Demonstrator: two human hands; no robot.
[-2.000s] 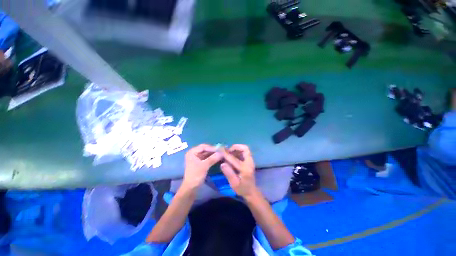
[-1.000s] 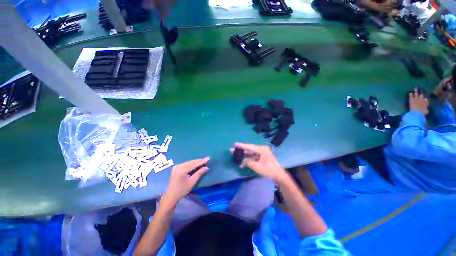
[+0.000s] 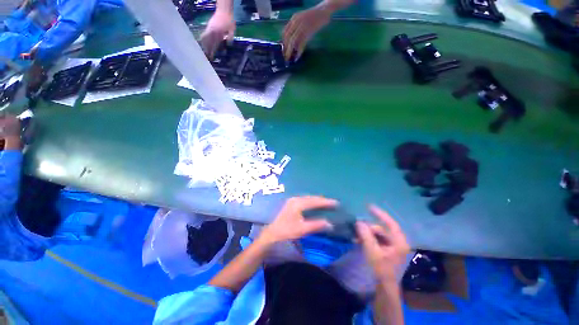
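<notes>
My left hand is over the table's near edge with thumb and fingers apart, and nothing clear shows in its grip. My right hand is to its right with fingers bent around a black cap, blurred and partly hidden. A dark blur lies between the two hands, touching the right fingertips; its shape is unclear. Pale slotted plates lie in a loose heap beside a crumpled clear bag, left of my hands. Several black caps lie in a pile on the green table, beyond my right hand.
A pale slanting post crosses the view. Another person's hands touch a black part set opposite. Black bracket assemblies lie at far right. Below the edge are a lined bin and a carton. A person sits at left.
The view has turned left, so table items appear further right. My hands have come closer together, and my left fingers reach toward the right hand. Hands now touch the black set opposite.
</notes>
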